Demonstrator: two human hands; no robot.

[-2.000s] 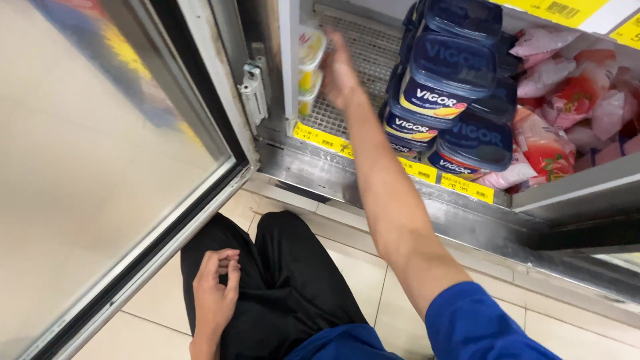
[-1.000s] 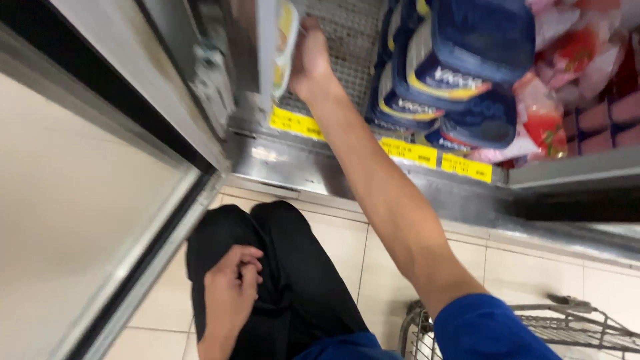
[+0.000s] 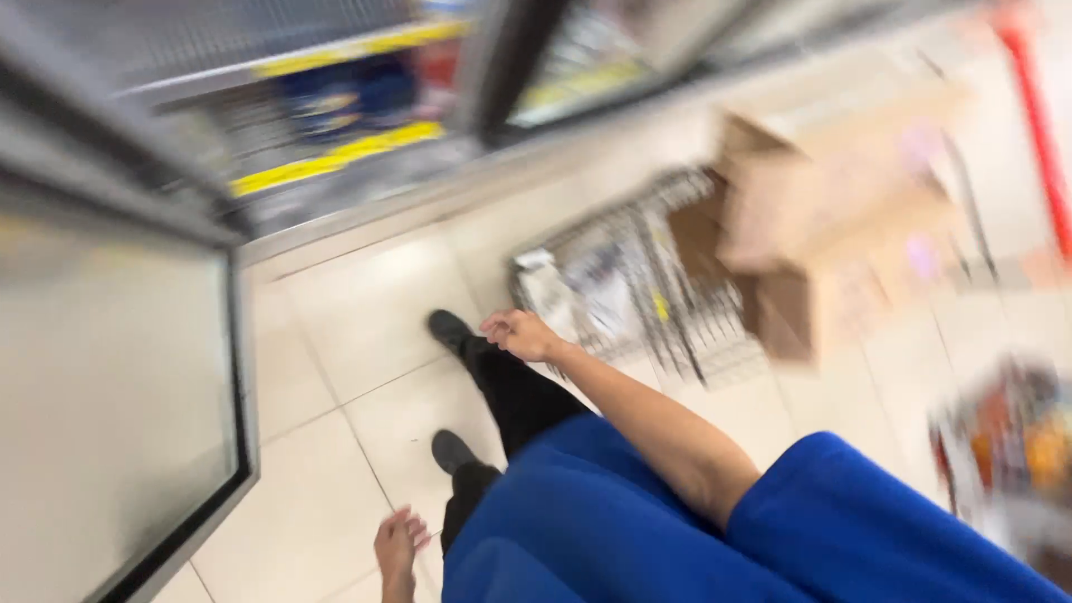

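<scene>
My right hand [image 3: 521, 333] hangs over my black trousers, its fingers loosely curled with nothing seen in them. Low in the view, my left hand [image 3: 399, 536] is beside my leg above the tiled floor, fingers apart and holding nothing. At the upper left is the refrigerated cabinet, where blurred dark blue tubs [image 3: 347, 96] sit behind yellow price strips [image 3: 335, 159]. The open glass door [image 3: 117, 377] of the cabinet fills the left side. The view is blurred by motion.
A wire shopping cart [image 3: 620, 285] stands to the right of my legs. Open cardboard boxes [image 3: 804, 201] are at its far end. Another blurred heap of coloured goods [image 3: 1013, 435] lies at the right edge. A closed glass door [image 3: 586, 75] adjoins the open bay.
My right hand has come out of the cabinet, away from the tubs at the shelf's left side. I have gone from crouching to standing, and the view has swung widely.
</scene>
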